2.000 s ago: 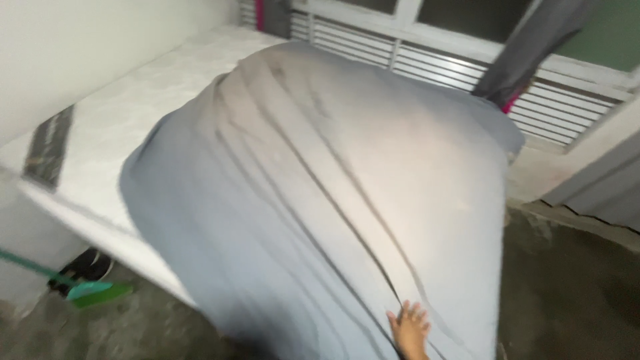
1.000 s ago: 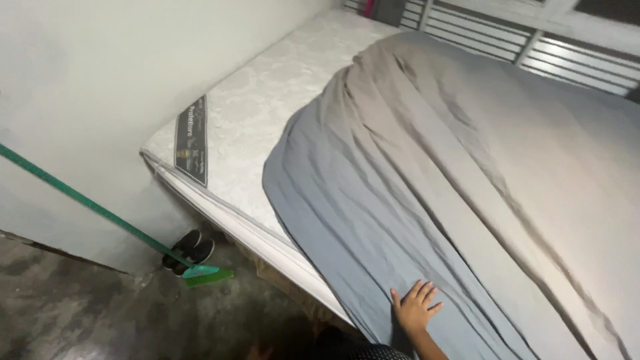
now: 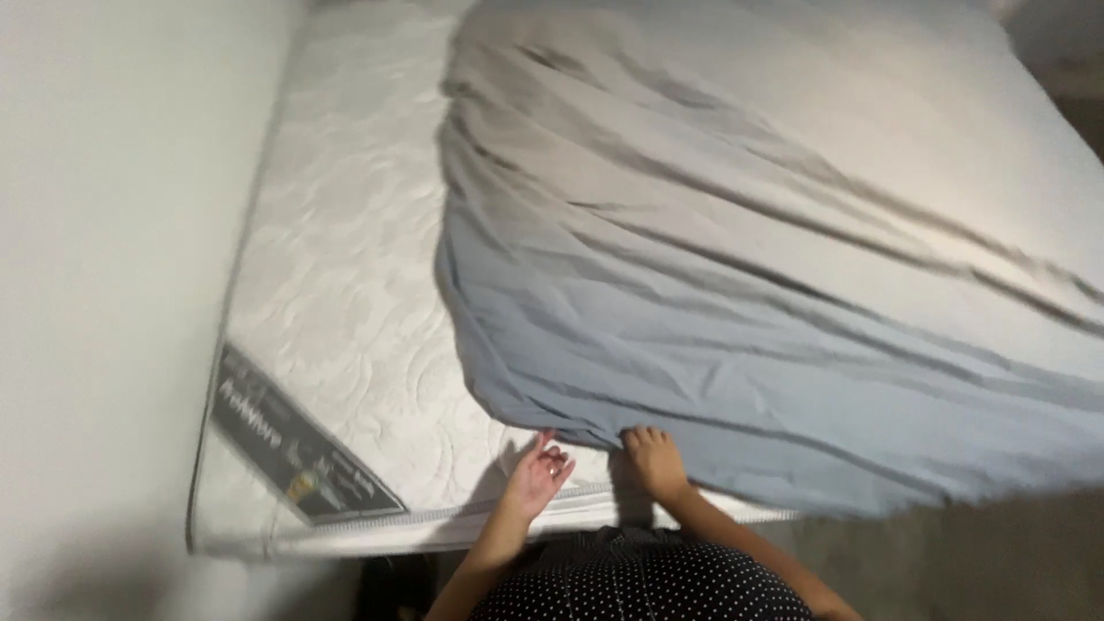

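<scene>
A grey-blue bed sheet (image 3: 690,285) lies wrinkled over the right and middle of a white quilted mattress (image 3: 345,285). The mattress's left part is bare, with a dark label band (image 3: 297,444) across its near left corner. My left hand (image 3: 539,476) is just above the mattress near its front edge, palm partly up and fingers apart, a fingertip at the sheet's hem. Close on its right, my right hand (image 3: 654,457) has its fingers curled over the hem of the sheet, gripping it.
A pale wall (image 3: 129,259) runs along the mattress's left side. My dark polka-dot clothing (image 3: 642,578) is against the front edge. Grey floor (image 3: 992,552) shows at the lower right, and a dark object (image 3: 397,586) stands below the mattress.
My left hand has come into view by the hem. My right hand, earlier spread flat on the sheet, now has curled fingers at its edge. The view has moved closer to the mattress.
</scene>
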